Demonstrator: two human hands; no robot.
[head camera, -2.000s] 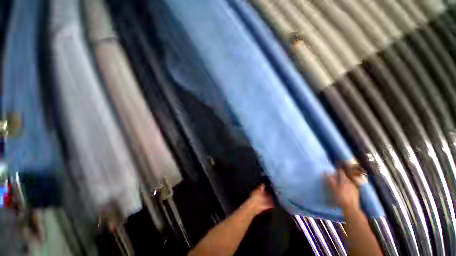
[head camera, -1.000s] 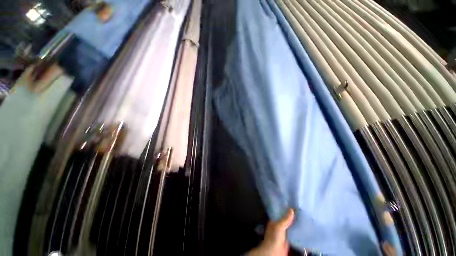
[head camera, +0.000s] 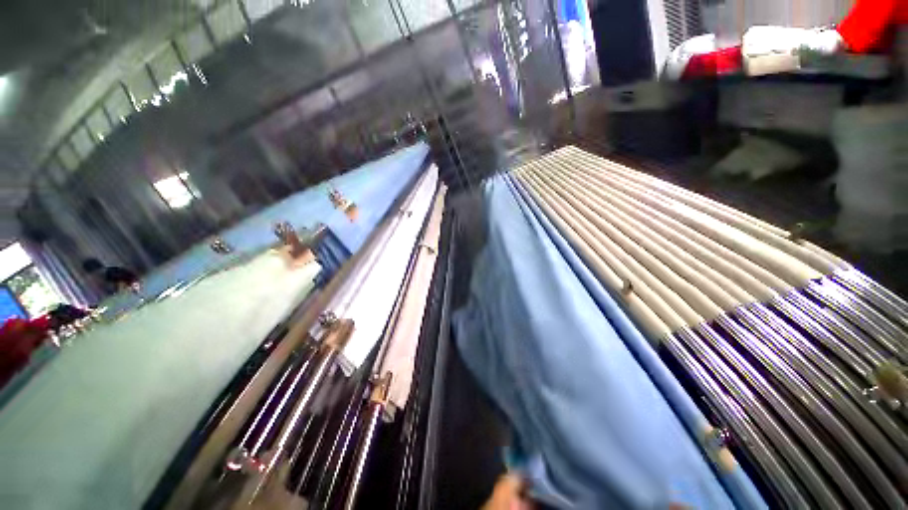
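Note:
Light blue fabric (head camera: 572, 369) hangs along the near side of the right rack, loose and wrinkled, with a narrow blue ridge over the outermost tube. A clip (head camera: 719, 436) with a tan pad sits on that ridge. My left hand (head camera: 508, 492) shows at the bottom edge, cut off and blurred, at the fabric's lower left edge; its grip cannot be made out. My right hand is not clearly visible; only a small skin-toned patch shows at the bottom edge.
Cream-covered tubes (head camera: 637, 239) run right of the blue fabric, with bare metal tubes (head camera: 796, 349) nearer me. Across a narrow aisle, the left rack holds white fabric (head camera: 383, 289), pale green fabric (head camera: 169, 388) and clips. Red and white items lie at the back right.
The view has lifted and now shows the racks' far ends and the room. My left hand has moved down to the picture's edge. The fabric still hangs along the rack.

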